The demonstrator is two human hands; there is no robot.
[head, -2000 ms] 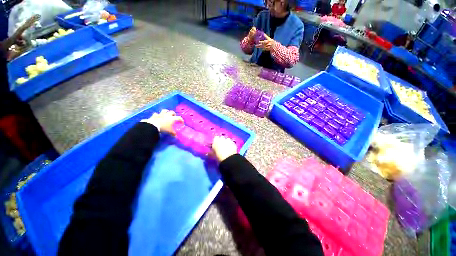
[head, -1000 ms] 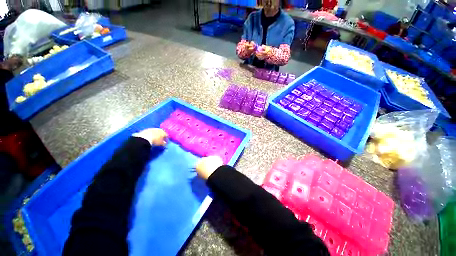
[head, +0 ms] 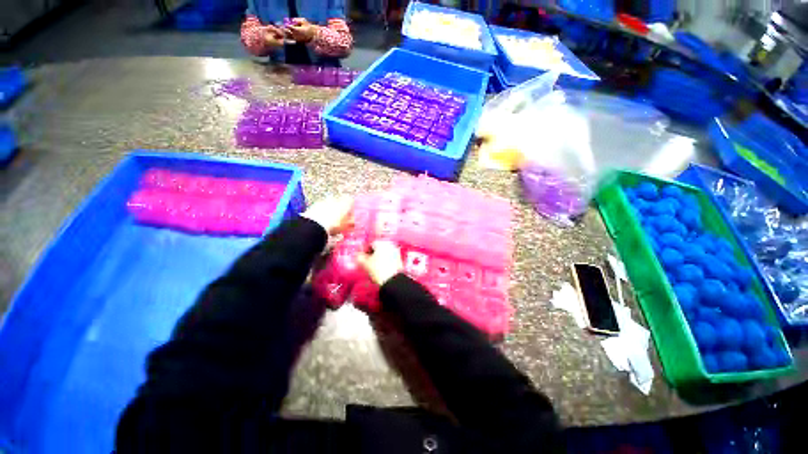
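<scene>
The stack of pink cubes [head: 461,217] lies on the speckled bench in front of me. My left hand [head: 328,215] is at its far left corner, touching the cubes, with the fingers partly hidden. My right hand [head: 383,262] is on the left part of the stack, its fingertips against pink cubes. Whether either hand grips a cube is unclear. Two rows of pink cubes [head: 208,202] lie at the far end of the large blue tray [head: 142,158] on the left.
A blue tray of purple cubes [head: 407,111] stands beyond the stack, with loose purple cubes [head: 280,125] beside it. Clear bags [head: 576,133] lie right of it. A smartphone [head: 595,298], crumpled paper [head: 631,350] and a green crate [head: 656,293] of blue balls are right. A person sits opposite.
My hands have left the tray's pink rows and moved right to the pink stack. The view has turned right, bringing in the phone and blue balls.
</scene>
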